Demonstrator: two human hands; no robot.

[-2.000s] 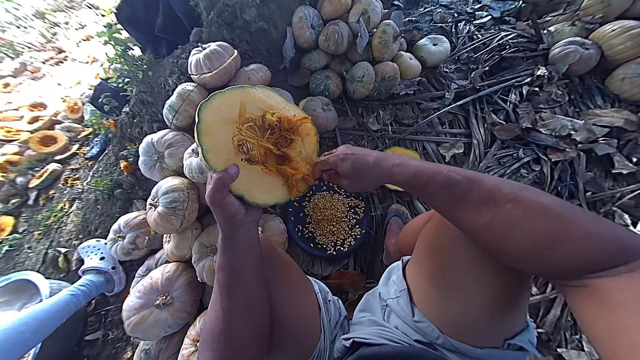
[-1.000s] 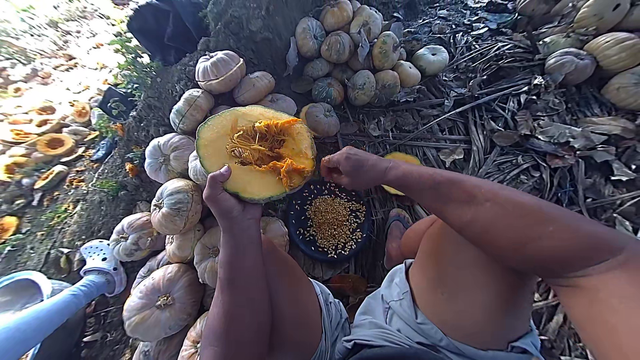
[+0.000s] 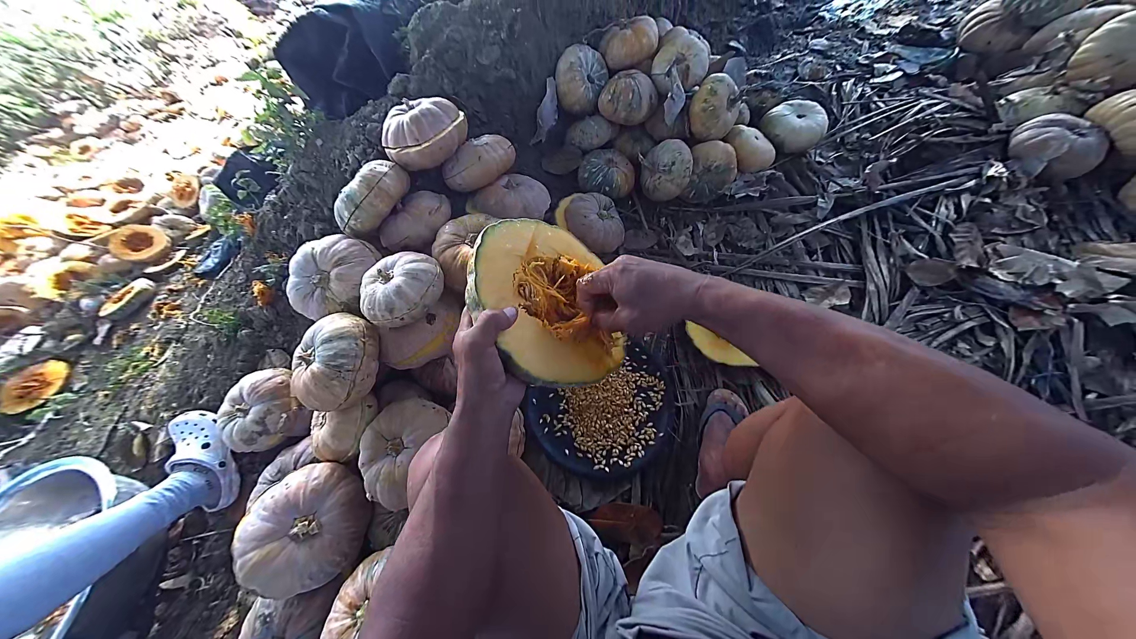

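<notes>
A halved pumpkin (image 3: 555,359) is tilted with its cut face up, its rim gripped by my left hand (image 3: 486,351), thumb on the yellow flesh. The fingers of my right hand (image 3: 621,293) are closed in the orange stringy pulp (image 3: 552,288) at the pumpkin's middle; whether they pinch any strands is partly hidden. Below the pumpkin, a dark round basin (image 3: 552,448) holds many pale pumpkin seeds (image 3: 617,422). Another cut pumpkin piece (image 3: 721,346) lies right of the basin, partly behind my right forearm.
Whole pumpkins (image 3: 333,359) are piled along my left, with more heaps ahead and at the far right. Opened pumpkins (image 3: 139,243) lie scattered at the far left. At lower left are another person's leg in a white clog (image 3: 202,453) and a bucket (image 3: 106,484). Dry leaves cover the ground at right.
My right hand has moved from over the basin, where it was one second ago, up to the pulp. The pumpkin half is tilted differently and now overlaps the basin's upper edge.
</notes>
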